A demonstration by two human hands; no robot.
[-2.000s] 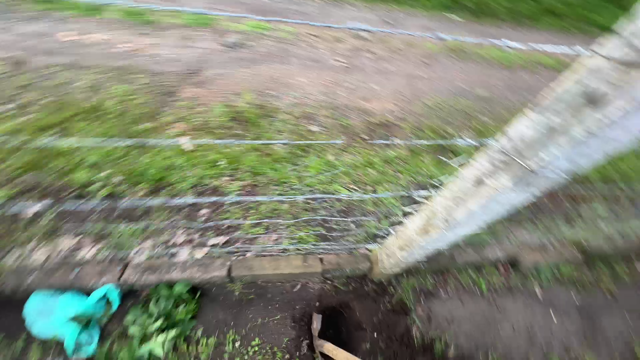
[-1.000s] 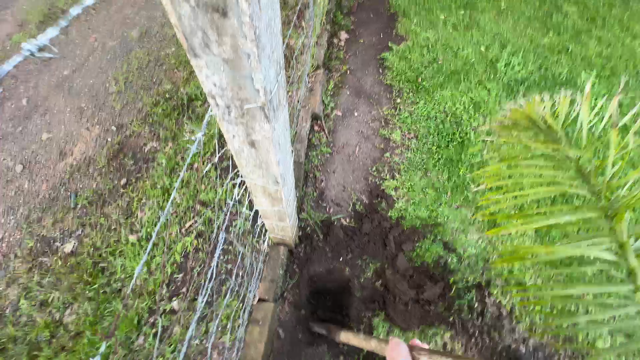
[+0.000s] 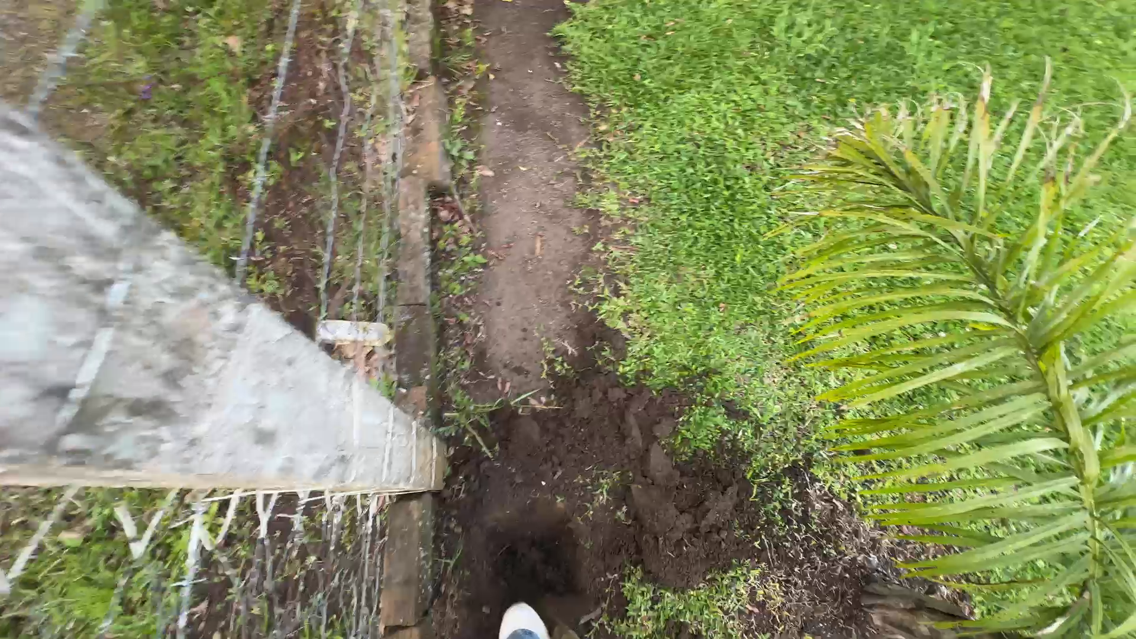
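Observation:
Neither my left hand nor my right hand shows in the head view now, and no tool with a wooden handle can be seen. A dark hole [image 3: 535, 561] in the soil lies at the bottom, right of the brick edging. The tip of a white shoe [image 3: 522, 621] is at the hole's near edge. Loose dark soil [image 3: 652, 484] is heaped to the right of the hole. A pale concrete fence post [image 3: 266, 399] rises from the edging toward the left side of the view.
Wire fencing [image 3: 266, 146] runs along the left, beside a low brick edging [image 3: 415, 266]. A bare dirt strip [image 3: 535, 213] stretches away beyond the hole. Grass [image 3: 701, 177] lies to its right, and a palm frond [image 3: 1056, 382] hangs over the right side.
The fingers and the wooden handle seen at the bottom one second ago are out of view. A white shoe tip now shows by the hole. The view has swung round from facing the fence.

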